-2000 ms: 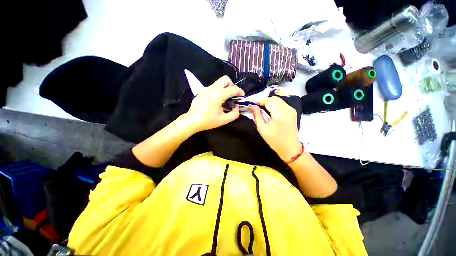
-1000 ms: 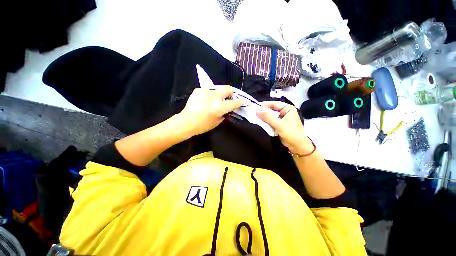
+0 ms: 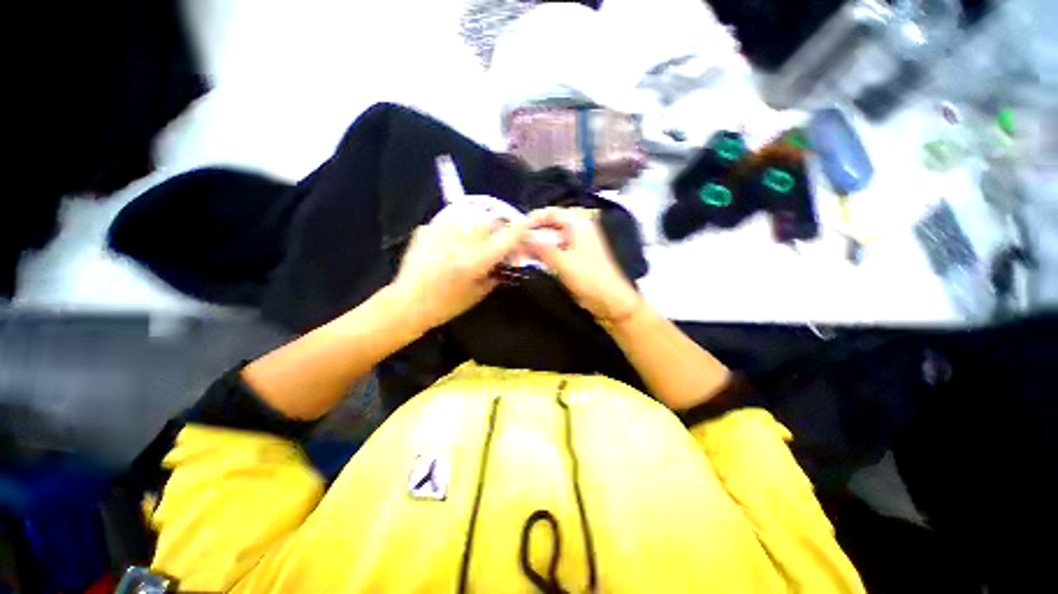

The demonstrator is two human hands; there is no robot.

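Observation:
A black garment (image 3: pixel 337 221) lies over my lap and the table edge, with a rounded lobe sticking out to the left. A white pad (image 3: pixel 478 209) shows at my fingers, its narrow tip pointing up on the left. My left hand (image 3: pixel 455 258) holds the pad from the left. My right hand (image 3: pixel 577 258) pinches at its right end, the fingers of both hands close together or touching. The frame is blurred, and no needle or thread can be made out.
On the white table (image 3: pixel 719 284) beyond and right lie a striped bundle (image 3: pixel 555 142), black thread cones (image 3: pixel 694 211) with green ends, a blue oval case (image 3: pixel 840 151), a speckled grey packet (image 3: pixel 946 238) and white rounded pieces (image 3: pixel 545 58). Dark cloth (image 3: pixel 93 128) is at the far left.
The view has shifted and blurred. My right hand has moved in beside my left hand, and the pad, stretched between them a second ago, now looks bunched or folded.

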